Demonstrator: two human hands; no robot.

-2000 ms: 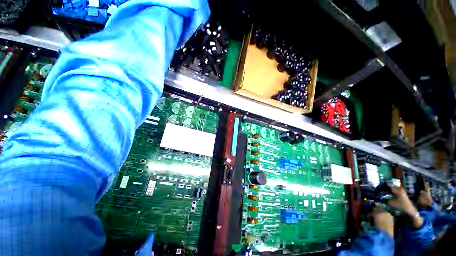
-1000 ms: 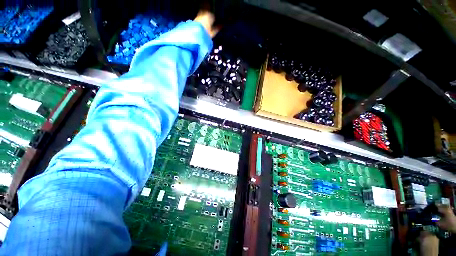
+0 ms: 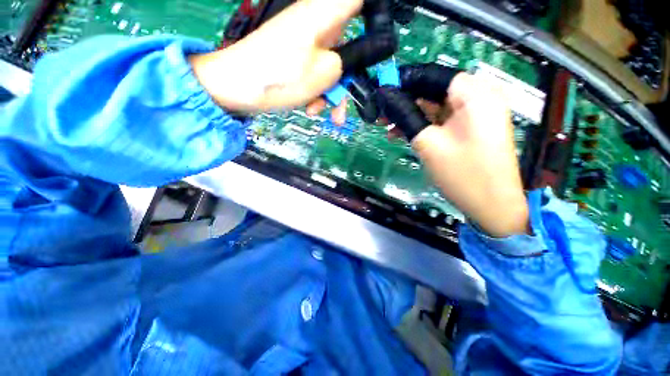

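Observation:
My left hand (image 3: 283, 62), with black finger coverings, is over the green circuit board (image 3: 352, 158) and grips a small blue box component (image 3: 338, 94). My right hand (image 3: 477, 139), also with black coverings on thumb and finger, comes from the right. A second blue box component (image 3: 388, 72) is between its fingertips, close to the left fingers. A dark piece with pale thin lines shows between the hands; whether it is a part or a fingertip is unclear. Small blue parts sit on the board just below the hands. The fingers hide part of the board.
A silver-white conveyor rail (image 3: 330, 228) runs between the board and my blue smock. A dark red-brown crossbar (image 3: 555, 139) separates this board from another green board (image 3: 624, 191) on the right. A white block (image 3: 514, 92) sits near the far edge. A cardboard box (image 3: 610, 37) is at upper right.
The view has turned down towards the smock and near rail. The arm that reached to the bins is back, and both hands now meet over the board with blue components.

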